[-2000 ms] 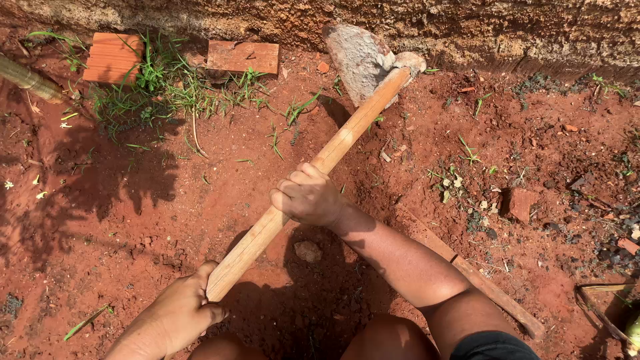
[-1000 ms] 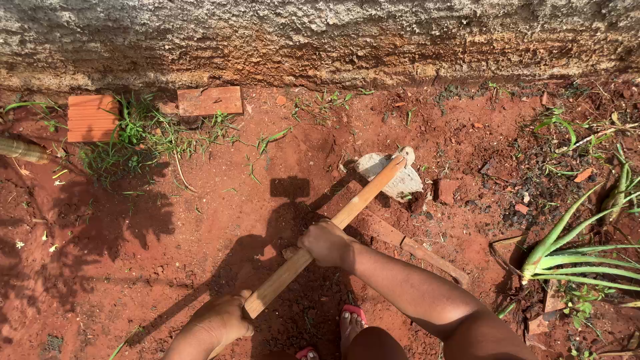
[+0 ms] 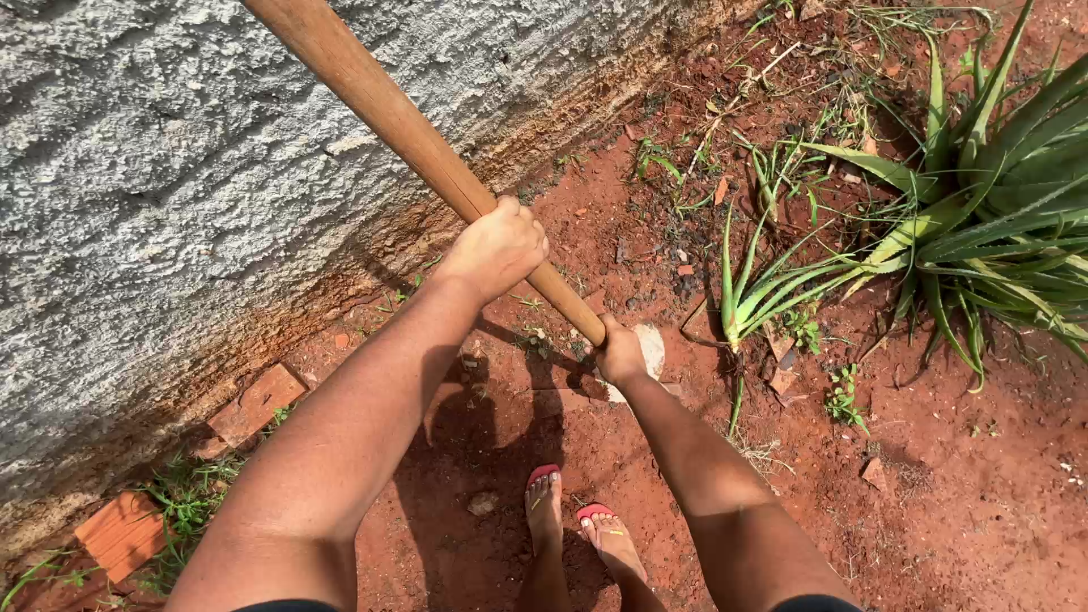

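Observation:
My left hand (image 3: 497, 246) is closed around the wooden handle (image 3: 408, 127) of a hoe, about midway along the part in view. Lower down, my right hand (image 3: 622, 353) grips the same handle near the blade. The handle slants from the top left, in front of the wall, down to my right hand. Behind that hand a pale, dirt-caked hoe blade (image 3: 651, 350) shows in part; the rest is hidden by the hand and wrist. The handle's upper end lies outside the view.
A rough plastered wall (image 3: 170, 195) runs along the left. Beside it lie a brick piece (image 3: 257, 405) and a ridged clay block (image 3: 124, 534) among grass. A small aloe-like plant (image 3: 756, 306) and a larger one (image 3: 1011, 195) stand right. My sandalled feet (image 3: 544, 510) are below.
The handle now slants up to the left rather than down to the left. My left hand has moved up in front of the wall side, and my right hand is now near the blade. The view has turned.

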